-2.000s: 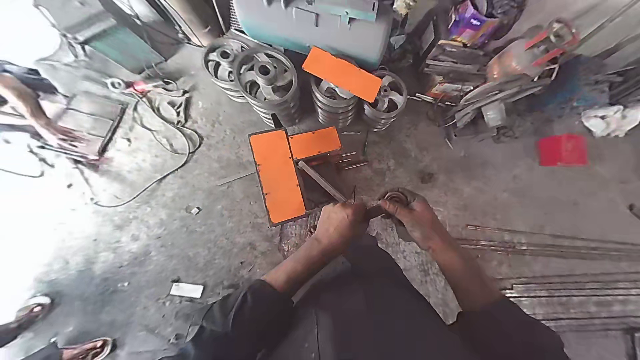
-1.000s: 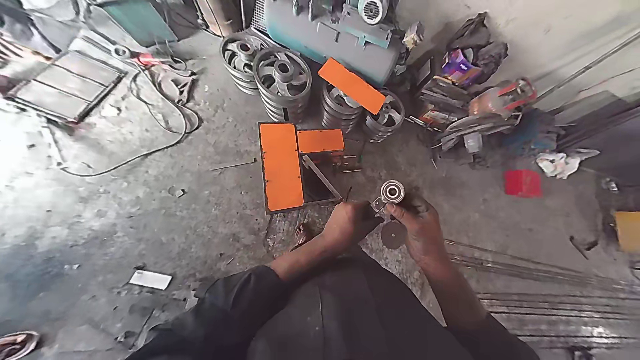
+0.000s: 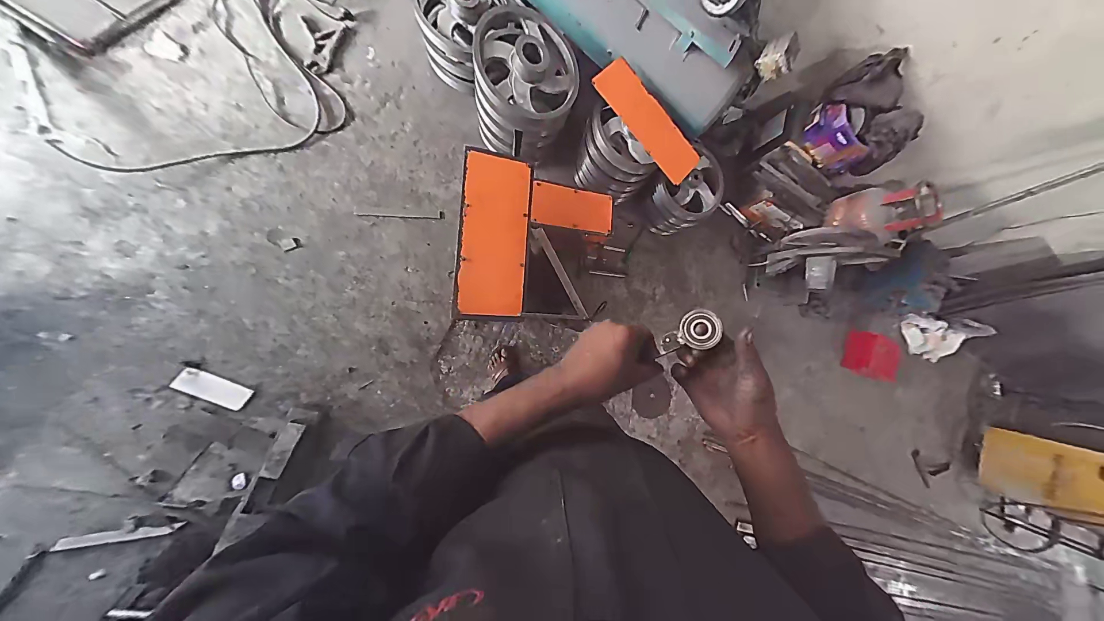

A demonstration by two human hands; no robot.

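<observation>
A round metal part with concentric rings, like a bearing in a housing (image 3: 700,329), sits at the fingertips of my right hand (image 3: 733,388), which holds it from below. My left hand (image 3: 608,358) is closed in a fist just left of it, around something whose thin dark end points toward the part; the rest is hidden by the fingers. Below and between the hands shows a dark round disc (image 3: 651,395); what supports it cannot be told. Beyond my left hand stands a metal frame with a large orange panel (image 3: 494,235) and a smaller orange panel (image 3: 572,207).
Stacks of spoked metal pulleys (image 3: 526,69) stand ahead, one with an orange plate (image 3: 645,121) on top, beside a grey-green tank (image 3: 655,52). Scrap and a red gas cylinder (image 3: 862,211) lie right. Long metal rods (image 3: 871,509) lie lower right. A cable (image 3: 207,155) curves at upper left.
The ringed metal part was mostly covered by my fingers two seconds ago and now faces up in plain sight. My right hand has spread its fingers more. The view has shifted.
</observation>
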